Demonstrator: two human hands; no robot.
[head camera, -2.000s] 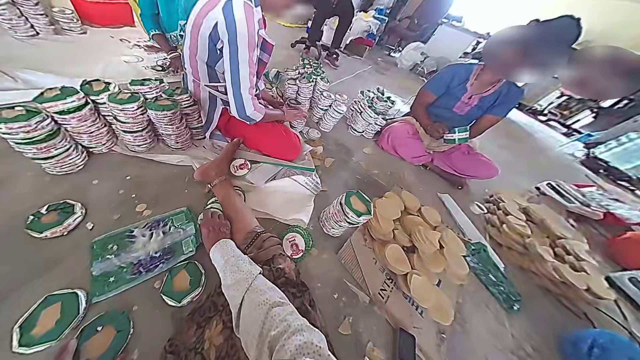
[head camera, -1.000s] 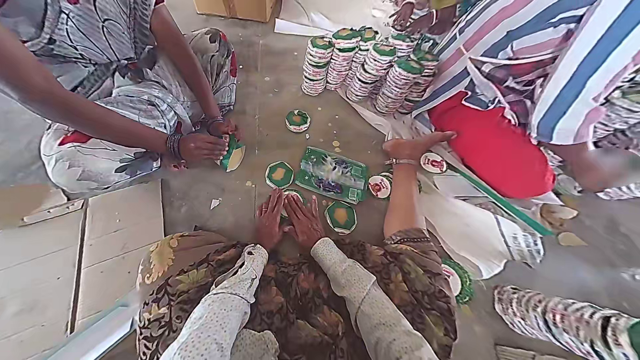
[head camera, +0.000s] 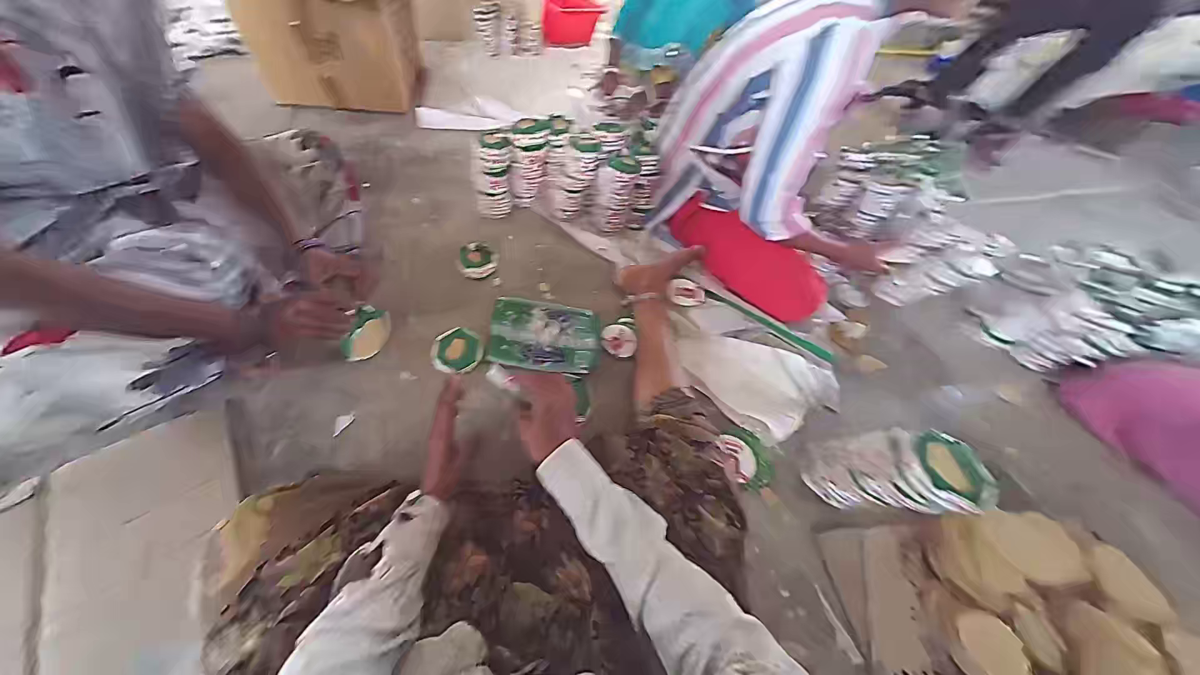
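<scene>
My left hand (head camera: 444, 439) is blurred and raised above the floor, fingers extended, with nothing seen in it. Just below a green octagonal disc with a tan centre (head camera: 457, 350) are its fingertips. My right hand (head camera: 547, 412) is at the near edge of a green printed plastic packet (head camera: 544, 336); a small pale piece (head camera: 502, 378) shows beside its fingers, and whether it is held cannot be told. Part of another green disc (head camera: 580, 397) shows behind that hand. A round white and red disc (head camera: 619, 338) lies right of the packet.
Stacks of green-edged discs (head camera: 614, 192) stand ahead. At left, a person's hands hold a green and tan disc (head camera: 367, 334). A person in stripes sits ahead right. Near right are a toppled disc stack (head camera: 872, 473) and tan rounds (head camera: 1041, 581). A cardboard box (head camera: 323, 56) stands at the back.
My hands were together over a disc on the floor a second ago; now they are apart, the right one by the packet. The view has swung widely.
</scene>
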